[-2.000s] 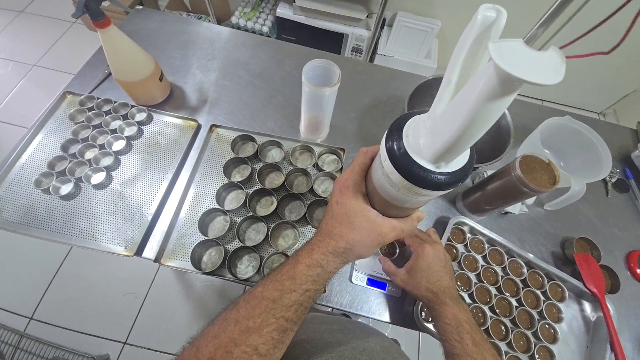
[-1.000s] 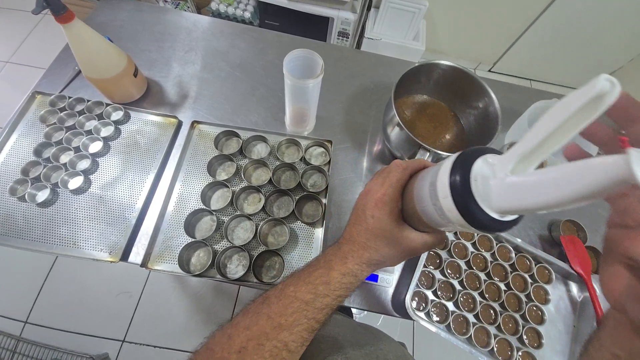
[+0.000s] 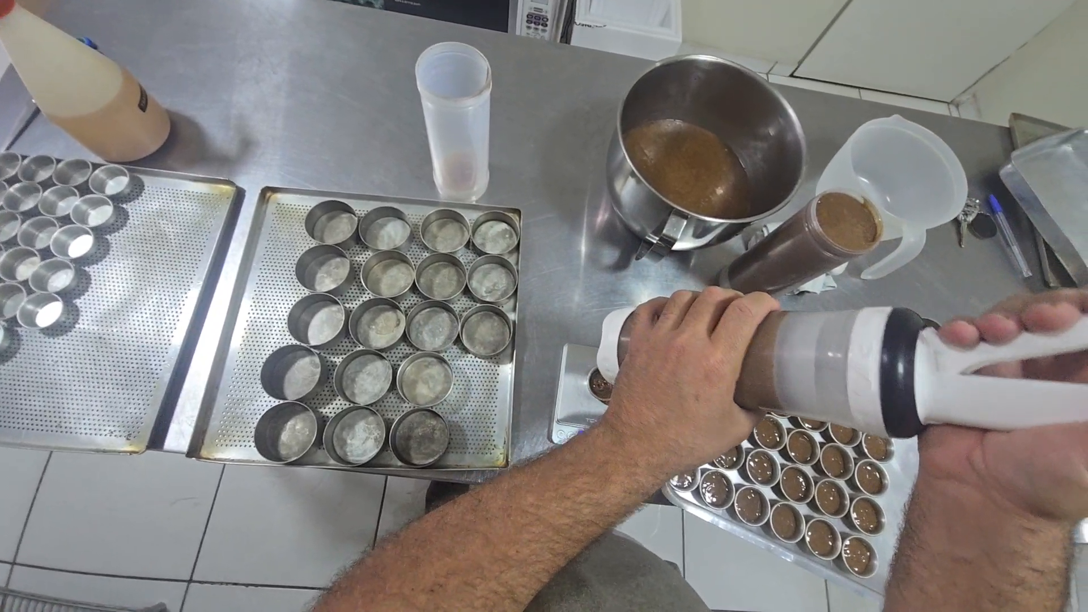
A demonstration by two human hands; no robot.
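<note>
My left hand (image 3: pixel 688 374) is wrapped around the clear barrel of a batter dispenser (image 3: pixel 816 365) that holds brown batter. My right hand (image 3: pixel 1003 425) grips its white handle at the right edge. The dispenser lies nearly level, its white tip pointing left above a digital scale (image 3: pixel 574 391), where a small metal cup (image 3: pixel 600 384) with brown batter is partly hidden by my left hand. Below the dispenser, a metal tray (image 3: pixel 892 544) carries several small round tins (image 3: pixel 786 521) filled with brown batter.
Two perforated trays (image 3: pixel 229 399) (image 3: pixel 127 357) hold round metal rings (image 3: pixel 365 374) and small tins (image 3: pixel 40 310). Behind stand an upright clear cylinder (image 3: pixel 459 127), a steel bowl of batter (image 3: pixel 705 161), a batter-filled cylinder (image 3: pixel 799 242), a plastic jug (image 3: pixel 892 170) and a spray bottle (image 3: pixel 102 102).
The dispenser has tipped from steeply raised to nearly level. My right hand, earlier low by the scale, is now on the handle. The steel bowl has come out from behind the dispenser.
</note>
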